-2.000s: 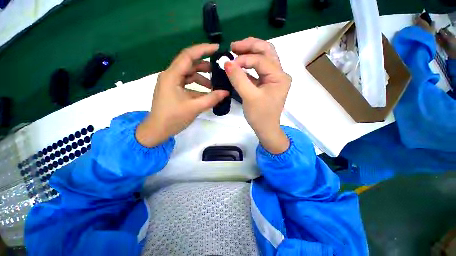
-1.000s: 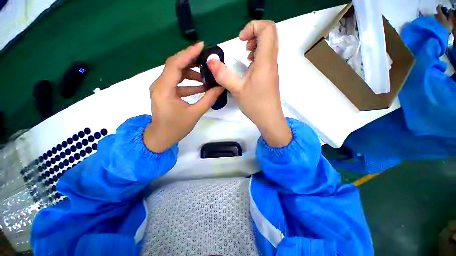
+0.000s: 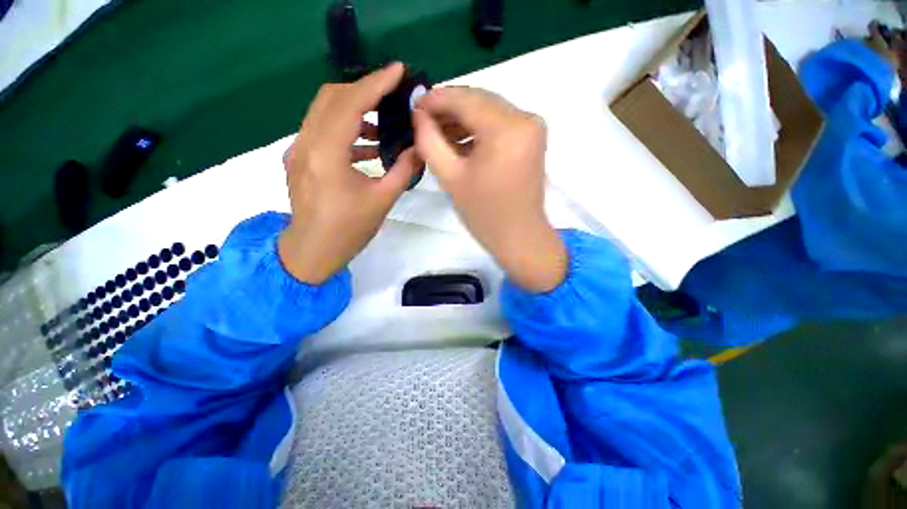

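My left hand (image 3: 333,174) holds a black device (image 3: 396,124) upright between its thumb and fingers. A white round sticker (image 3: 418,95) shows at the device's upper end. My right hand (image 3: 492,169) has its thumb and index finger closed on the sticker's edge; whether the sticker is still stuck to the device cannot be told. Black round pads (image 3: 134,293) lie in rows on a clear sheet (image 3: 30,398) at the left. A black tray-like part (image 3: 443,290) lies at the near table edge.
A green conveyor (image 3: 234,80) with spaced black devices (image 3: 129,159) runs beyond the white table (image 3: 597,109). An open cardboard box (image 3: 686,169) with waste and a pale strip (image 3: 741,99) stands at right. Another person's blue sleeve (image 3: 855,189) is beyond it.
Both hands have moved a little left with the device. My right fingers, raised and spread a second ago, have folded down to pinch at the sticker. The belt devices have shifted left in view.
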